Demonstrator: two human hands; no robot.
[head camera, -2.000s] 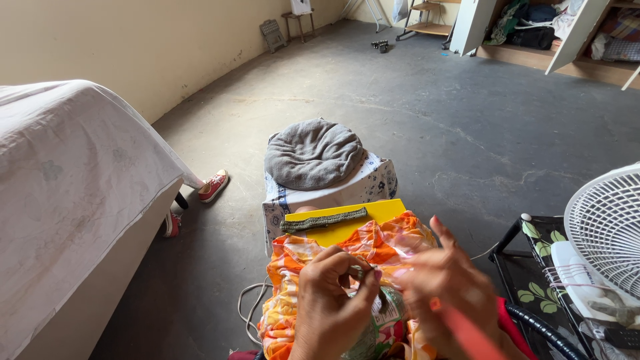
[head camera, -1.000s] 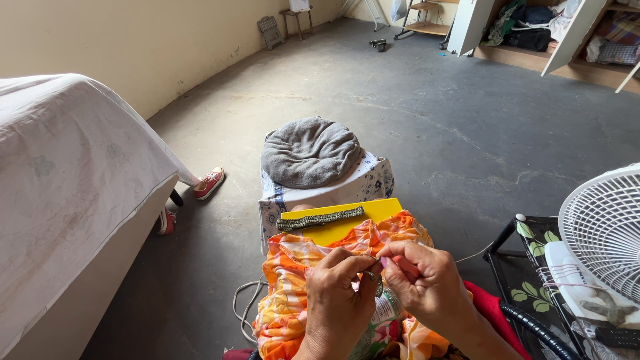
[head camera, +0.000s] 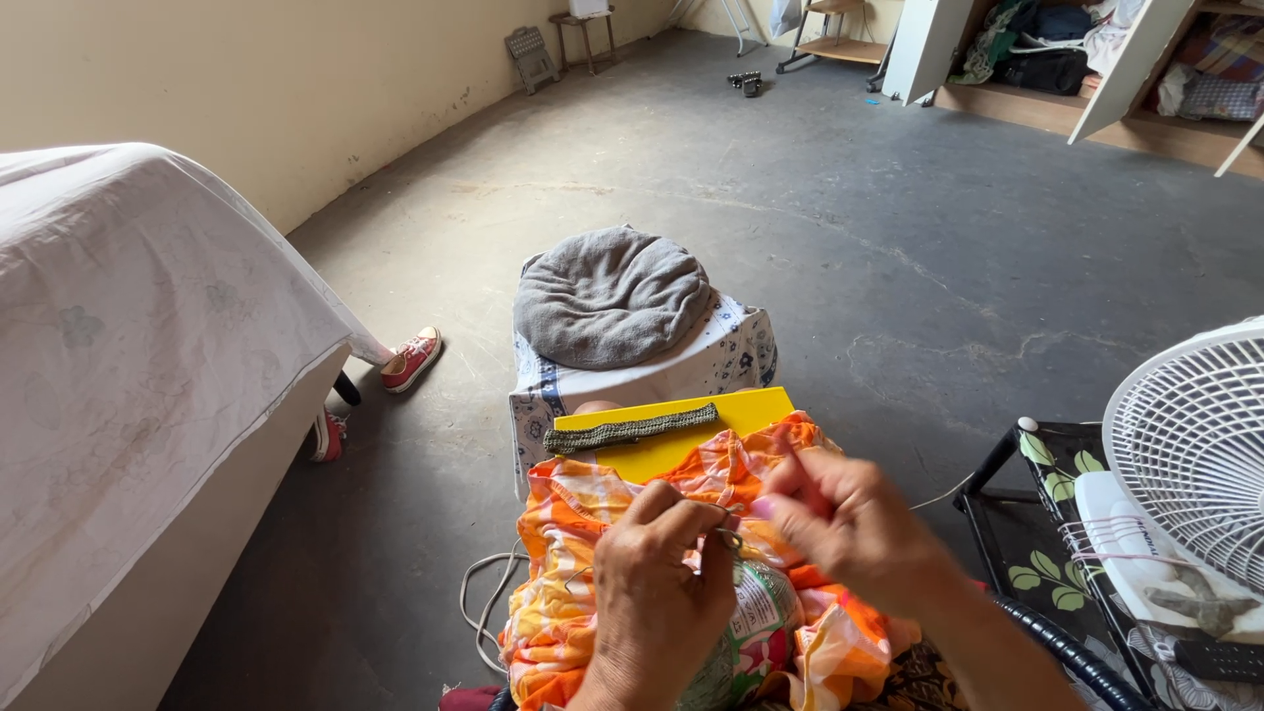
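My left hand (head camera: 662, 583) pinches a small loop of dark green yarn (head camera: 729, 538) over the lap. Just right of it, my right hand (head camera: 839, 513) is blurred, its fingers closed around what looks like a pink-red crochet hook (head camera: 802, 469). Below the hands, a ball of green yarn with a printed label (head camera: 755, 612) rests on orange and white patterned cloth (head camera: 563, 592). Beyond them a strip of dark green crochet (head camera: 632, 429) lies across a yellow board (head camera: 681, 449).
A grey round cushion (head camera: 612, 296) sits on a cloth-covered seat (head camera: 731, 346) ahead. On the left stands a sheet-draped bed (head camera: 168, 375), with a red shoe (head camera: 412, 359) beside it. A white fan (head camera: 1200, 454) is by a black-framed stand (head camera: 1057, 533) at right. Open cupboards (head camera: 1116, 109) stand far back.
The right hand, close against the left one a second ago, is now a little apart from it to the right. The left hand keeps its pinch on the yarn.
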